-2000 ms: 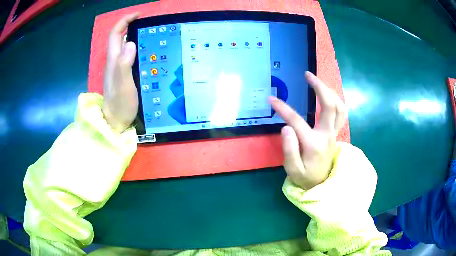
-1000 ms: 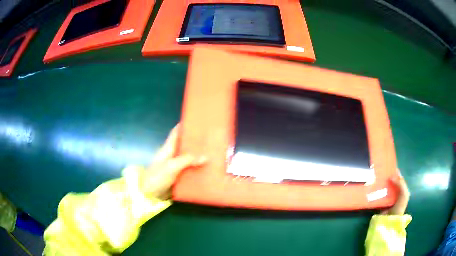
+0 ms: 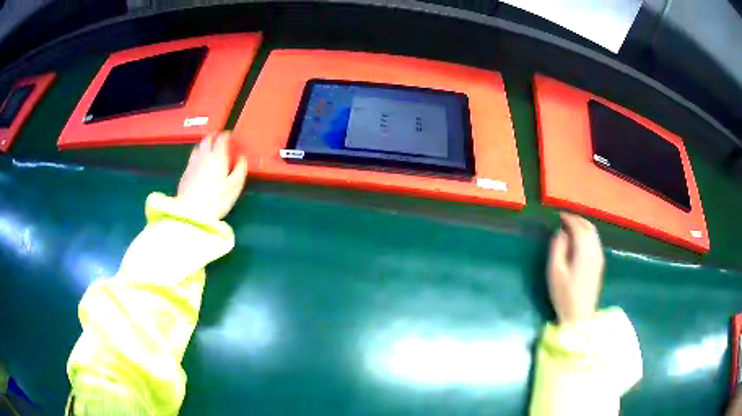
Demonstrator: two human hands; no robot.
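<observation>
A red foam tray (image 3: 390, 69) lies in front of me on the far strip, holding a tablet (image 3: 382, 126) with a lit screen: blue desktop, icons at left and a pale window. A white barcode label is at the tablet's lower left corner. My left hand (image 3: 210, 180) is at this tray's front left corner, fingers apart and touching or very close to it; no firm grip shows. My right hand (image 3: 576, 268) is over the green surface, below the gap between this tray and the right-hand one, fingers loosely bent, nothing seen in it.
A red tray (image 3: 561, 162) with a dark tablet (image 3: 639, 154) lies tilted at right. Another tray (image 3: 122, 136) with a dark tablet (image 3: 146, 84) is at left, and a further one is at the left edge. A shiny green surface (image 3: 390, 284) lies nearer me. A red tray edge (image 3: 737, 349) shows at far right.
The tray with the dark tablet that both hands carried is out of them; a similar one now lies at far right. My hands have moved forward, and the lit tablet's tray appears lower in view.
</observation>
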